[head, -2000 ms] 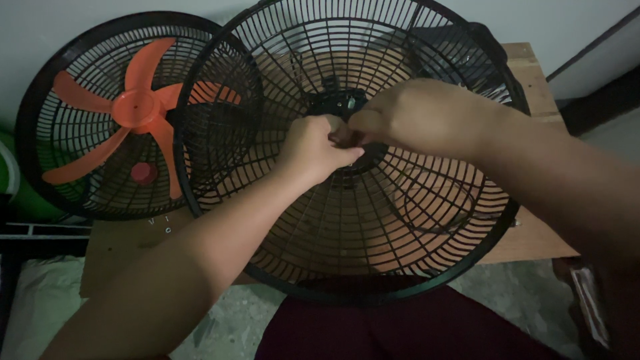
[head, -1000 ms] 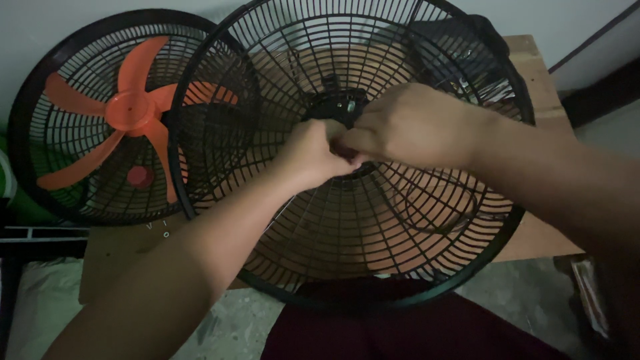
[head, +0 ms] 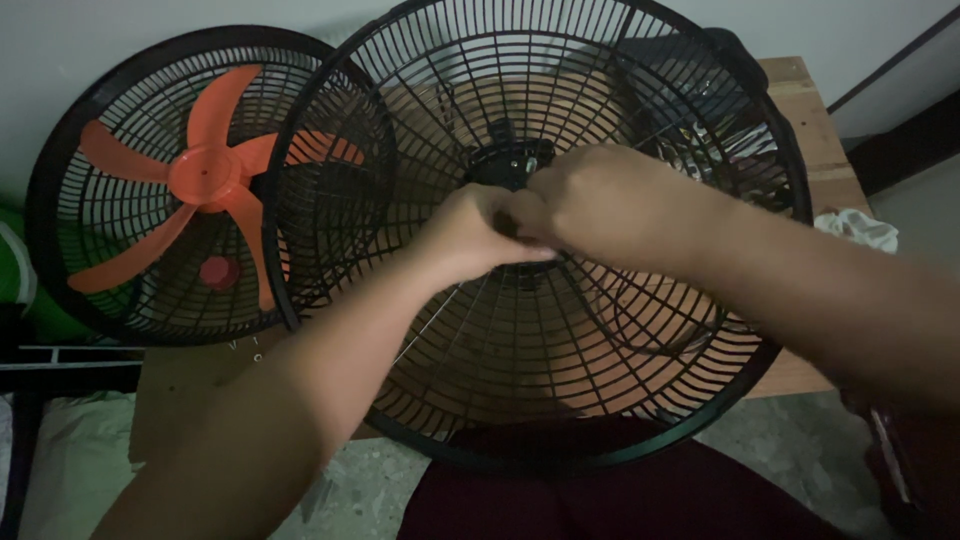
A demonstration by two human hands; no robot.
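A large black fan grille [head: 551,360] stands over the wooden table, its lower rim near my lap. At its centre is a black hub part [head: 499,169]. My left hand [head: 480,229] is at the hub with thumb and fingers bent; my right hand [head: 600,199] meets it there, fingers curled. Whatever lies between the fingertips is hidden. To the left rests a second black grille [head: 67,105] with an orange five-bladed fan blade [head: 202,176] in it, partly behind the large grille. A small red round cap [head: 219,272] lies below the blade.
Behind the large grille's upper right is a dark open bag or tray [head: 667,67] with small shiny items. The wooden table [head: 806,135] reaches past the grille. A white crumpled item [head: 859,227] lies at right, small metal pieces [head: 258,358] at left. A green container [head: 37,285] stands far left.
Both hands stay together at the hub, with only small shifts of the fingers and wrists. The white crumpled item now shows at the right.
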